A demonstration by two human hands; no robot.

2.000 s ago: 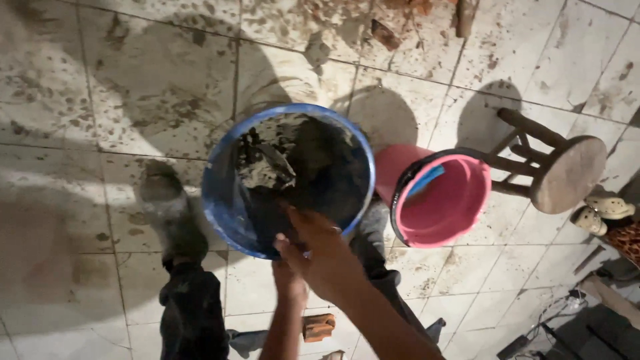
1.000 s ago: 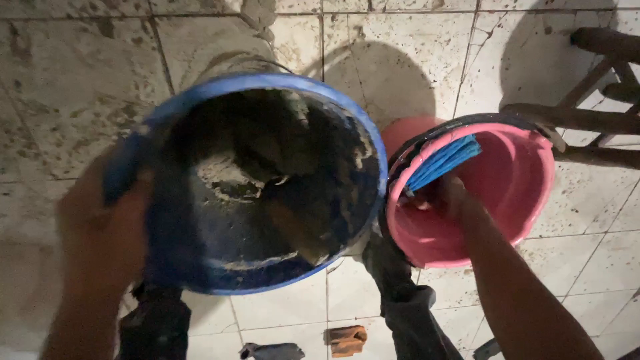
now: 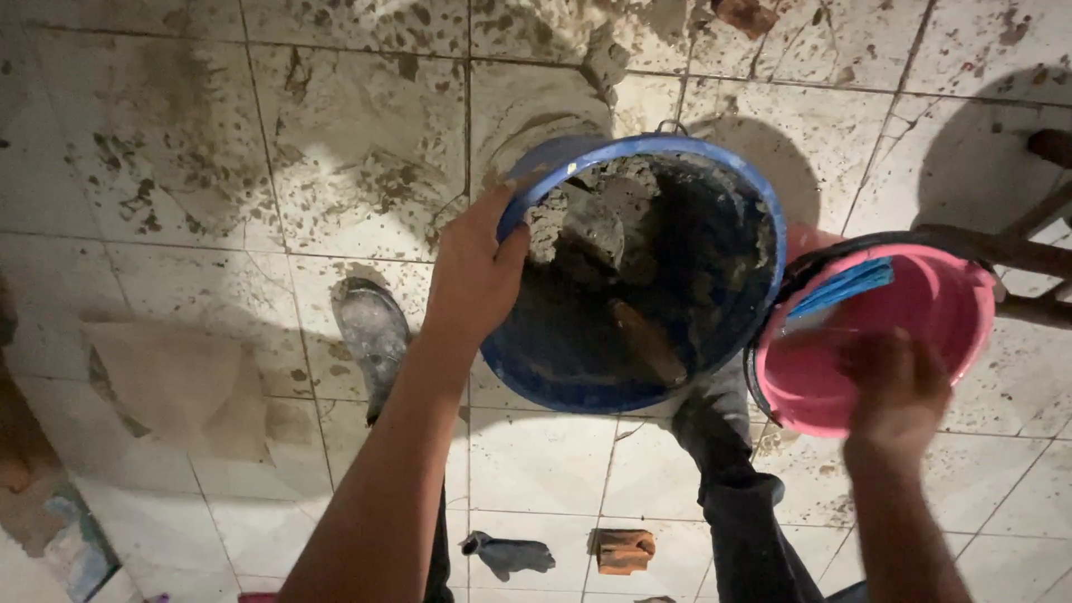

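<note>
My left hand [image 3: 477, 260] grips the left rim of a blue plastic tub [image 3: 653, 144], which is tilted towards me. Wet grey mortar [image 3: 615, 222] clings inside it at the upper left, and a wooden handle [image 3: 649, 343] shows in its dark lower part. Beside the tub on the right is a pink plastic bucket [image 3: 963, 335] with a black rim band and a blue cloth or brush-like thing [image 3: 846, 285] inside. My right hand [image 3: 896, 394], blurred, is over the bucket's opening; whether its fingers hold anything cannot be made out.
Dirty white floor tiles [image 3: 368, 201] are spattered with mortar. Below the tub lie a broken orange brick piece [image 3: 624, 551] and a dark pipe-like piece [image 3: 508, 554]. Wooden stool legs [image 3: 1005, 251] stand at the right, a brick fragment [image 3: 745, 15] at the top. My boot [image 3: 371, 335] is left of the tub.
Two seconds ago both hands were together at the tub. My left hand has since taken the tub's left rim, and my right hand has moved over to the pink bucket.
</note>
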